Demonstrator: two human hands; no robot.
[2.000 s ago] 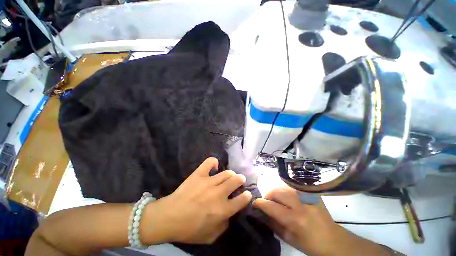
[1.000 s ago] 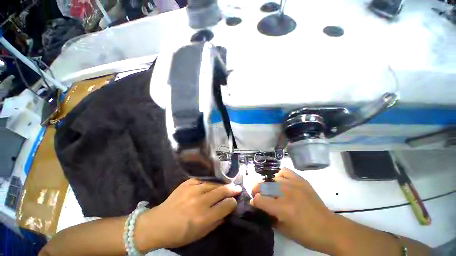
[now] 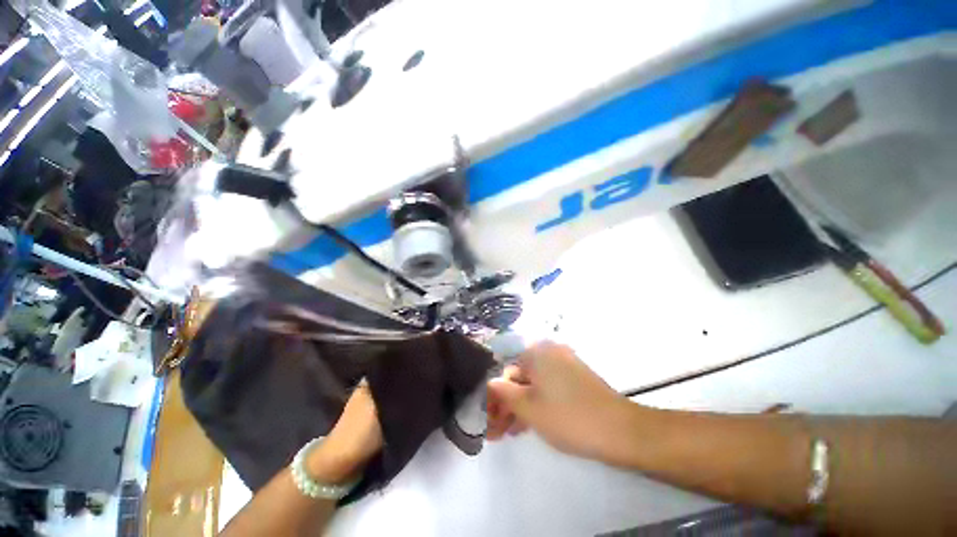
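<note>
The dark garment piece (image 3: 304, 388) lies bunched to the left of the presser foot area and partly up against the sewing machine head (image 3: 346, 199). My left hand (image 3: 359, 432) is at the cloth, its fingers hidden under or behind a fold, so its grip cannot be seen. My right hand (image 3: 551, 399) is just right of the cloth, fingers curled near its edge and a dark curved strip; whether it pinches anything is unclear. The silver tension dial (image 3: 423, 243) stands above the metal parts by the needle (image 3: 488, 307).
A black phone (image 3: 750, 233) and thread snips (image 3: 892, 299) lie on the table to the right. Brown scraps (image 3: 735, 131) rest on the machine bed. A cardboard sheet (image 3: 178, 462) lies at the left. Beyond it are a grey fan-like unit (image 3: 42, 425) and clutter.
The view has turned and shifted right. The cloth is lifted and folded over, away from the presser foot. My left hand has gone under or behind it; my right hand has moved off the foot area.
</note>
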